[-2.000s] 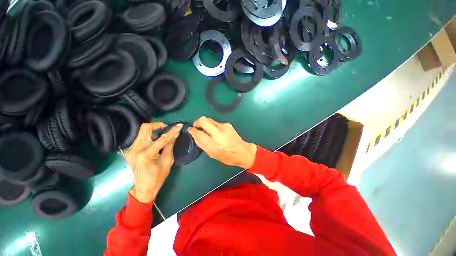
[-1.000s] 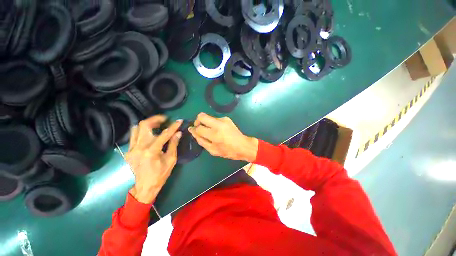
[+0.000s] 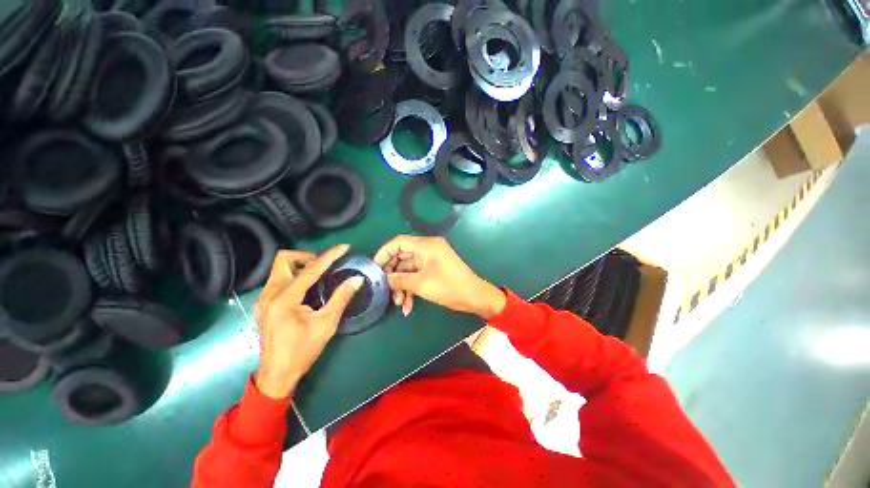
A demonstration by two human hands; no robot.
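An ear pad with a shiny flat mounting ring on its upper face lies at the bench's front edge between my hands. My left hand holds it from the left, with the thumb over the ring's opening and a finger along the far rim. My right hand pinches the pad's right rim with its fingertips. The edge under my right fingertips is hidden. Both hands are bare.
A big heap of black ear cushions lies to the left. A pile of mounting rings lies beyond my hands. An open carton with black ribbed rows stands below the bench edge at the right.
The ring on the pad now shows shiny and more openly. My right hand has moved slightly down along the right rim, and my left thumb now lies over the middle.
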